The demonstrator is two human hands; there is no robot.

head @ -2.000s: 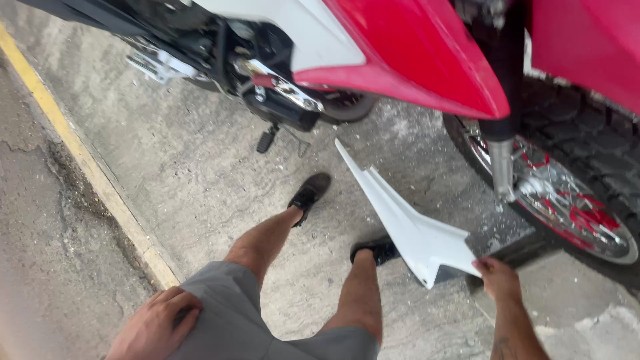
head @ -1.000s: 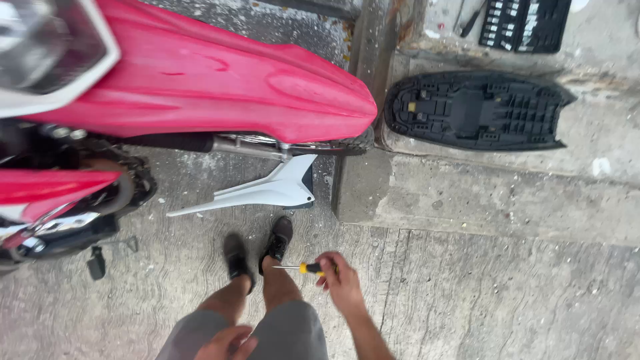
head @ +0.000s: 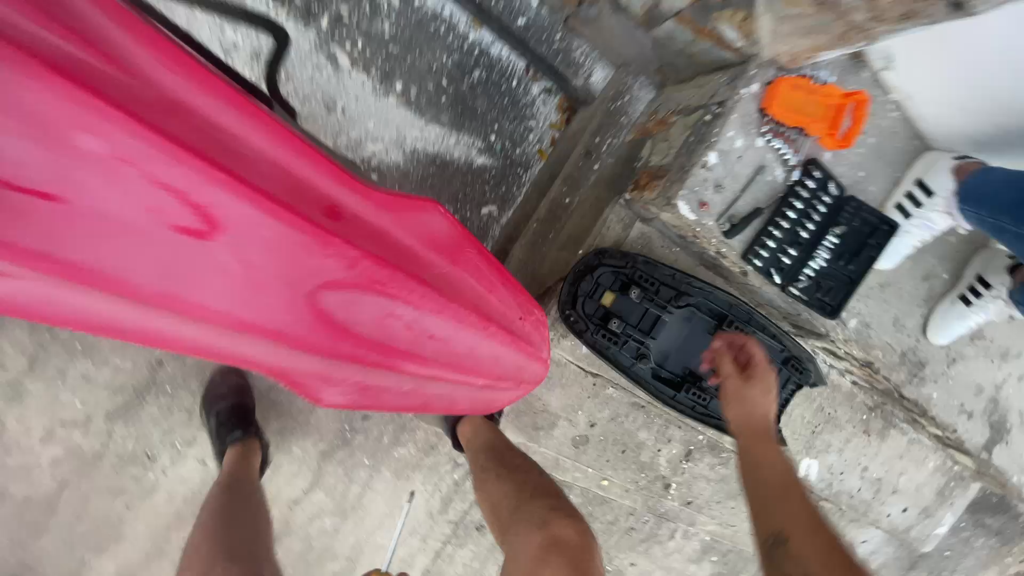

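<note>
My right hand [head: 742,380], blurred, is over the underside of a black motorcycle seat [head: 680,340], its fingers loosely bent and nothing visible in them. The seat lies upside down on a concrete step. At the bottom edge only a sliver of my left hand [head: 378,573] shows, at the yellow handle of a screwdriver [head: 398,532] whose metal shaft points up and away. A red motorcycle front fender [head: 384,296] fills the upper left, its tip close to the seat.
On the upper step are an open black socket set [head: 820,236], a ratchet-like tool [head: 744,220] and an orange plastic holder [head: 816,110]. Another person's white shoes [head: 920,208] stand at the right. My legs and dark shoes [head: 232,408] are beside and partly under the fender.
The screwdriver was in my right hand one second ago and is now at my left. My right hand has moved over the seat. The view has swung toward the steps.
</note>
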